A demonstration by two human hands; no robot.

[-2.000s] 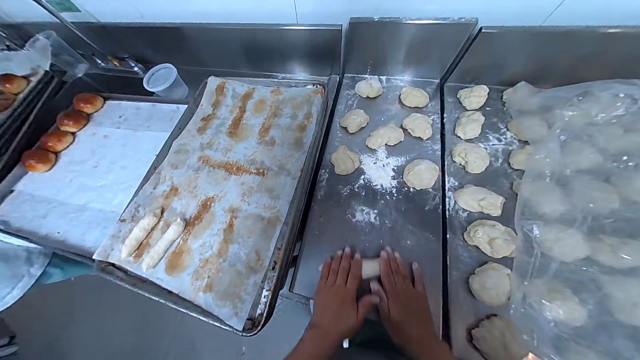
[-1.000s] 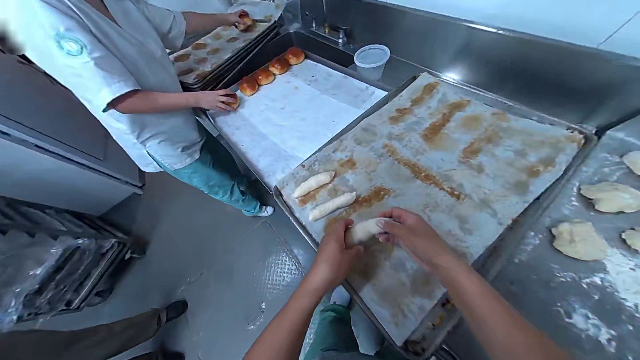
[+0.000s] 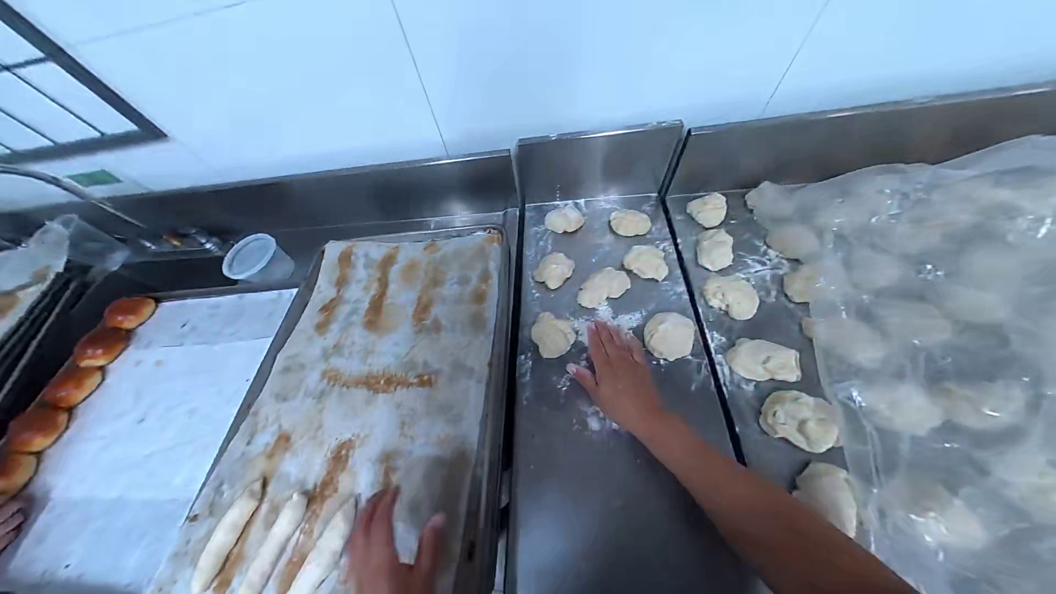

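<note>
Three raw dough rolls lie side by side at the near left of a paper-lined baking tray (image 3: pixel 388 338); the rightmost roll (image 3: pixel 328 549) is beside my left hand (image 3: pixel 392 549), whose fingers are apart; whether they touch the roll is unclear. My right hand (image 3: pixel 615 371) reaches over the steel worktop (image 3: pixel 602 487), fingertips at a patch of white flour (image 3: pixel 610 313), holding nothing. It is between a dough piece (image 3: pixel 553 334) on its left and a rounder dough piece (image 3: pixel 669 336) on its right. Several more dough pieces sit behind it.
Clear plastic sheeting (image 3: pixel 949 330) covers many dough pieces at the right, with an uncovered column (image 3: pixel 763 360) beside it. Glazed baked buns (image 3: pixel 73 386) line a papered tray (image 3: pixel 190 371) at the left, where a co-worker's hand (image 3: pixel 10 521) shows. A plastic tub (image 3: pixel 257 257) stands near the tap.
A third dough roll now lies on the tray beside the two seen before; one second ago both my hands held it. My right hand has moved to the floured worktop. The view has swung right.
</note>
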